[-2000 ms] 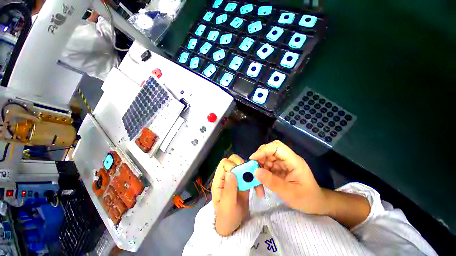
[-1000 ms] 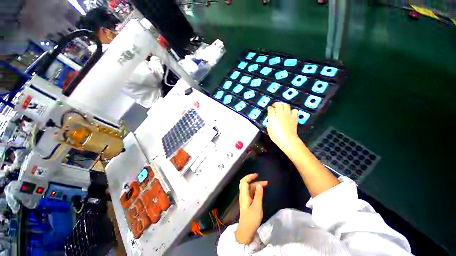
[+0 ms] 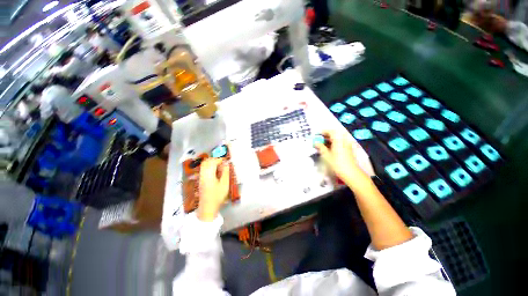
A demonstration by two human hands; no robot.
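Observation:
My right hand (image 3: 341,157) is over the right part of the white machine table with a teal housing (image 3: 318,140) at its fingertips. My left hand (image 3: 214,184) lies over the orange-red nest fixtures (image 3: 192,188) on the table's left part. Another teal housing (image 3: 219,151) sits in the fixture group just beyond my left fingertips. Blur hides whether my left fingers touch or hold anything. The black tray (image 3: 387,186) at the right holds rows of teal housings.
A dotted sheet (image 3: 281,128) and a small orange-red jig (image 3: 267,156) lie mid-table. The brass-gold head (image 3: 188,81) is above and behind the fixtures. Another dotted sheet (image 3: 461,251) is at lower right. White bags (image 3: 338,56) lie behind the table.
The view has turned left toward the machine. My right hand has left the tray and moved over the table with a housing. My left hand has moved from near my lap onto the fixtures.

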